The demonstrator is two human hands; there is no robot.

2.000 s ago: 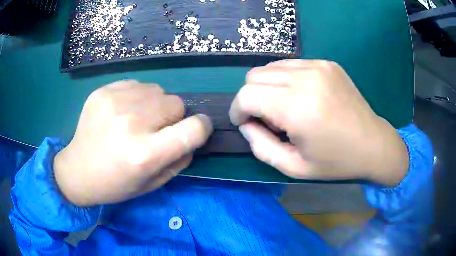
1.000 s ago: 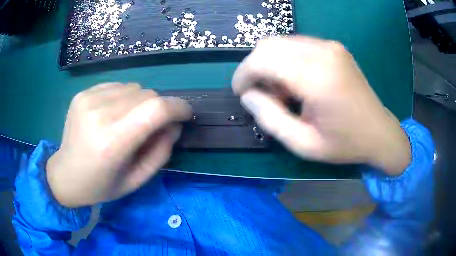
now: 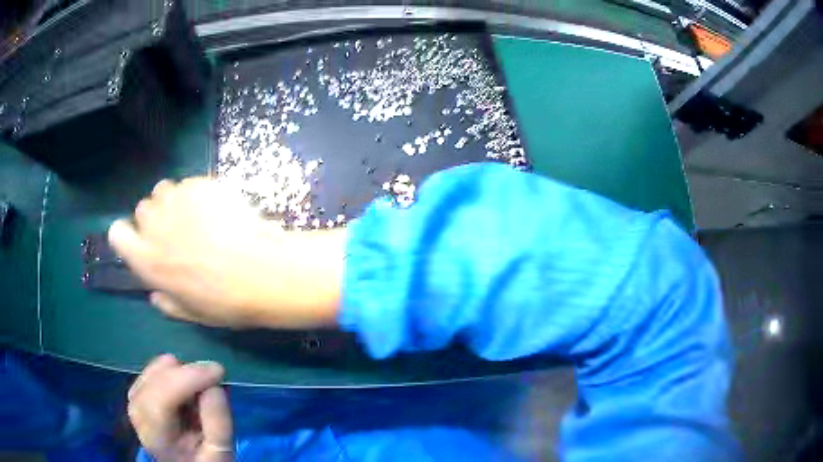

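A black bar-shaped housing lies on the green mat at the left; only its left end shows. My right hand reaches across to the left over it, with fingers at its far side and thumb at its near side, and covers the rest. My left hand is low at the left, off the mat's near edge, with fingers curled; whether it holds a small piece cannot be told. The black tray with scattered shiny metal fasteners lies beyond, partly behind my right sleeve.
A tall black stack of housings stands at the far left beside the tray. A metal rail runs along the back of the green mat. An orange block is at the far right. Dark equipment stands at the right.
The view has shifted, showing the stack and rail. My right hand has moved left across the front. My left hand has left the housing and dropped toward my body.
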